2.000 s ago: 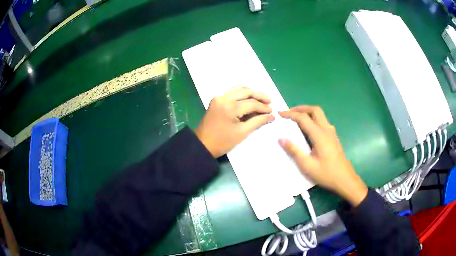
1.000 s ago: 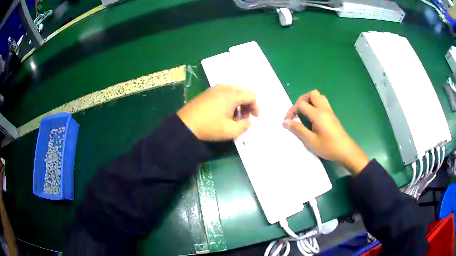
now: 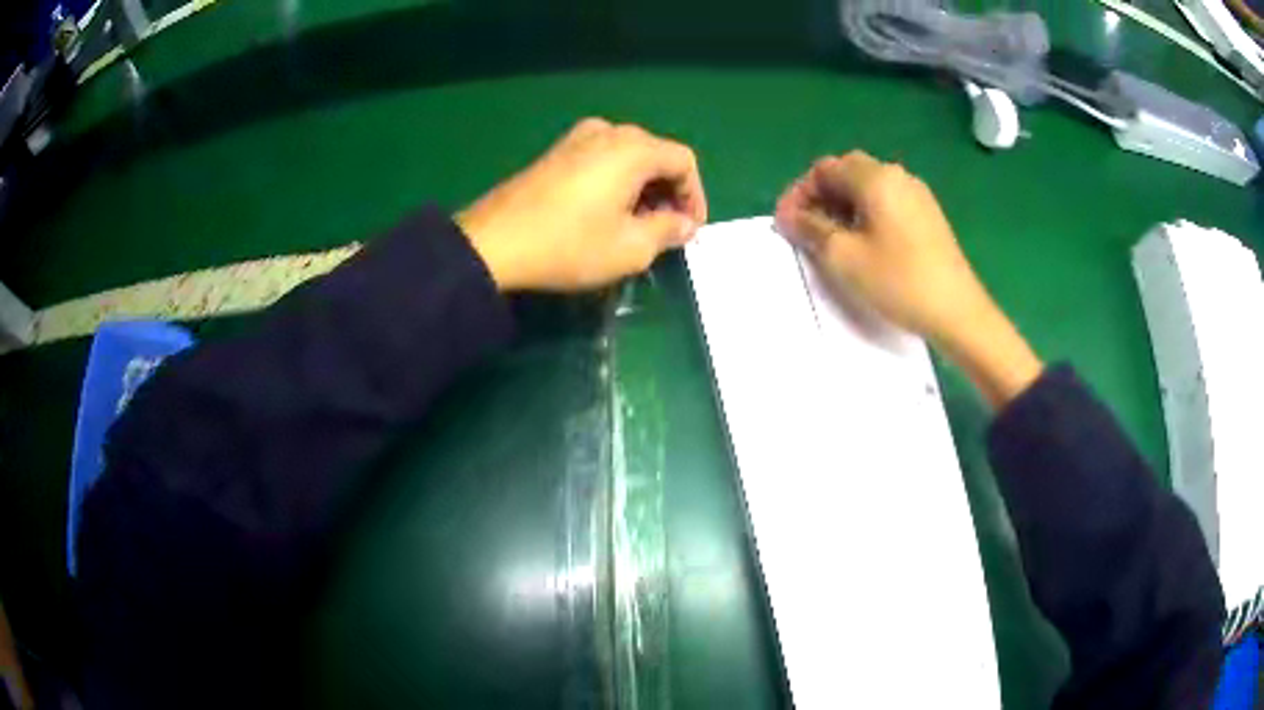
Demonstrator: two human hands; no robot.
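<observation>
Two white power strips (image 3: 859,513) lie side by side on the green bench in front of me, their near ends cut off by the bottom edge. My left hand (image 3: 596,208) is at the far left corner, thumb and finger pinched together. My right hand (image 3: 887,243) is at the far end too, fingertips pinched near the seam between the strips. Whether either hand holds a small part is too small to tell. A blue parts tray (image 3: 94,430) of tiny pale bits is at the left, partly hidden by my left sleeve.
A stack of white strips (image 3: 1199,388) stands at the right. A strip with a bagged cord (image 3: 1178,132) and a white plug (image 3: 994,118) lie on the far green belt. Clear tape (image 3: 638,527) and a speckled yellow strip (image 3: 194,294) mark the left surface.
Both hands have moved from the middle of the strips to their far end. The view has shifted, so the strips' near ends and cords are out of frame. The bagged-cord strip shows more fully.
</observation>
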